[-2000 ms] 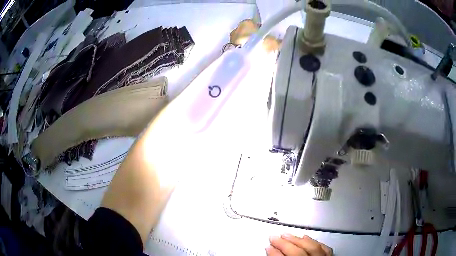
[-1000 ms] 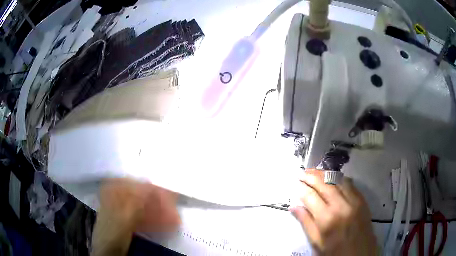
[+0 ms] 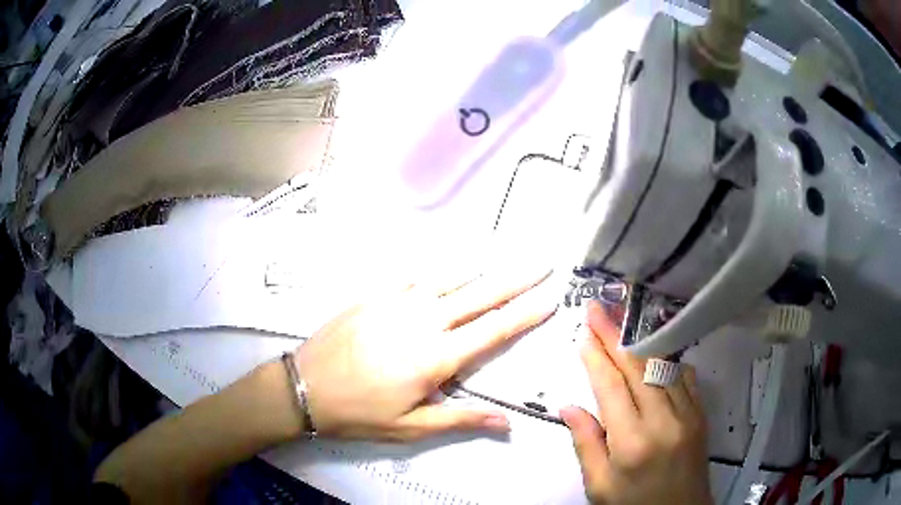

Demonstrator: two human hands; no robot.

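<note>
A broad white sheet lies across the table, from the left towards the needle area. My left hand lies flat on it with fingers spread, fingertips pointing at the presser foot. My right hand is just right of and below the presser foot, fingertips close to it; part of it is behind a tension knob. The machine head stands above. Glare washes out the sheet's edge near the needle, so I cannot tell exactly where it ends.
A sewing lamp hangs over the table. Beige fabric pieces and dark fabric pieces lie at the upper left. Narrow white strips and red-handled scissors lie at the lower right.
The white sheet has come in over the table. My left hand has moved right onto it and my right hand up to the presser foot. The view has shifted.
</note>
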